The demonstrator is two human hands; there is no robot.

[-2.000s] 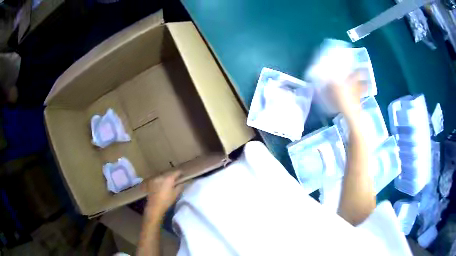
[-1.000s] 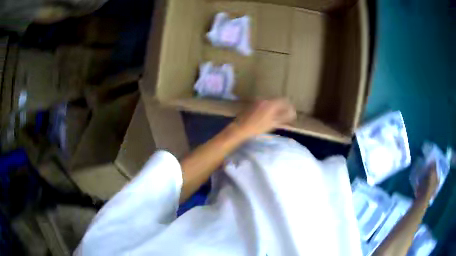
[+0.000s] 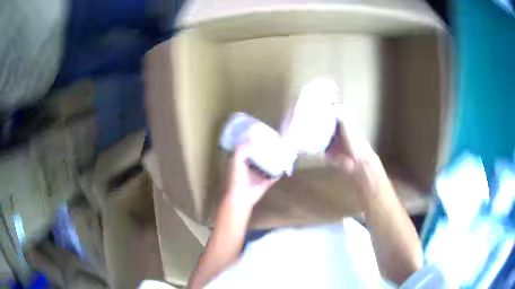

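My left hand [image 3: 248,175] is shut on a whitish wrapped unit [image 3: 261,145], held over the open carton [image 3: 161,118]. My right hand [image 3: 351,149] is shut on another whitish wrapped unit [image 3: 313,115], just right of the first; the two units meet or overlap in view. Both are blurred and overexposed, so their details are not clear. The hands and units hide part of the carton's inside, and no unit can be made out lying on its floor.
Blurred clear trays [image 3: 463,186] lie on the green bench [image 3: 485,84] at the right. More open brown cartons [image 3: 132,226] stand at the lower left. A large greyish bundle [image 3: 31,53] is at the upper left.
My right hand has come from the bench trays to over the carton with a wrapped unit. My left hand, earlier at the carton's near edge, now holds a unit too. The view has shifted.
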